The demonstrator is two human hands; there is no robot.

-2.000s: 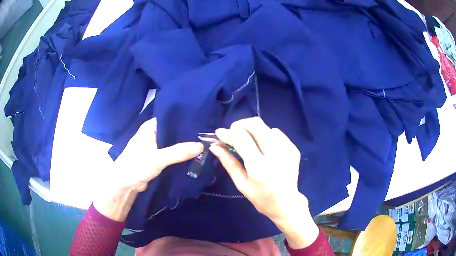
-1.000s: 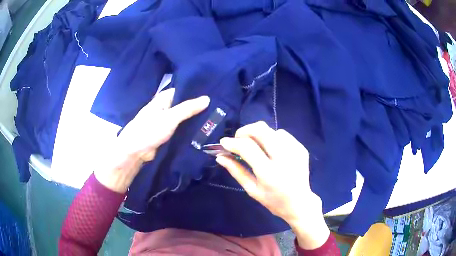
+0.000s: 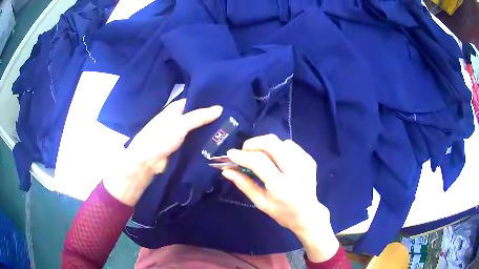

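The dark blue garment lies spread in front of me, with pale zigzag stitching along an inner edge. A black brand label with a reddish mark lies flat, its corners sewn with white thread. My left hand holds the cloth left of the label, thumb on top and the other fingers partly hidden in the folds. My right hand grips the thread snips, their silver blades at the label's lower end; the handle is mostly hidden in the palm. A pale loose thread shows on the lower left cloth.
More blue garments are heaped at the back and right, and others at the left, some with white threads. The white table has a rounded edge. A wooden stool and plastic bags stand lower right.
My left hand has moved up and off the label, which now shows fully. The snips have moved from its upper end to its lower end. The cloth has shifted slightly right.
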